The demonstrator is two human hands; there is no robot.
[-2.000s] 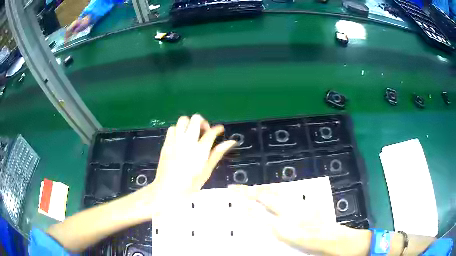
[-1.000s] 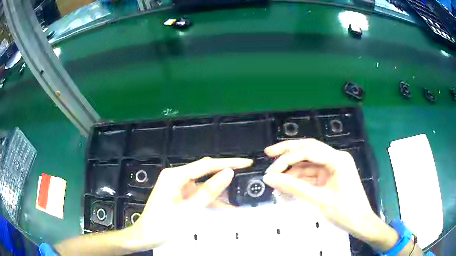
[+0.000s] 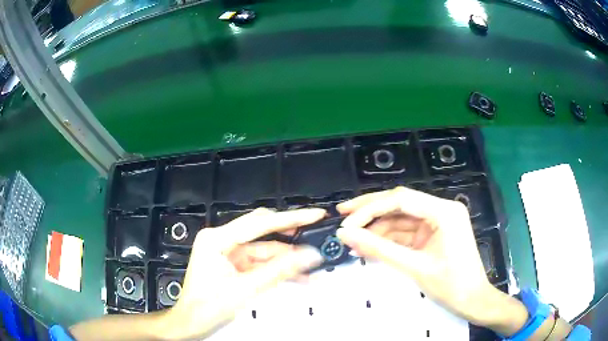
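Observation:
A black oblong camera unit [image 3: 333, 248] with a round lens is held between both hands above the black blister tray [image 3: 317, 172]. My left hand [image 3: 241, 272] grips its left end between thumb and fingers. My right hand [image 3: 415, 250] has its fingertips on the unit's right end, beside the lens. The white liner sheet [image 3: 347, 313] with several tiny black marks lies over the tray's near part, below the hands. Ringed units sit in several tray pockets; others in the back row are empty. Whether a small part is at my right fingertips cannot be told.
Small black units [image 3: 482, 104] are spaced on the green belt [image 3: 300, 80] at upper right. White liner sheets [image 3: 557, 233] lie right of the tray. A red-and-white card [image 3: 65, 260] and clear blister trays [image 3: 20, 226] lie left. A grey metal post [image 3: 63, 100] stands at upper left.
Two seconds ago my left hand was over the tray's back row. The unit at its fingers' place is now out of its pocket. Since one second ago, the held unit has tilted between my hands.

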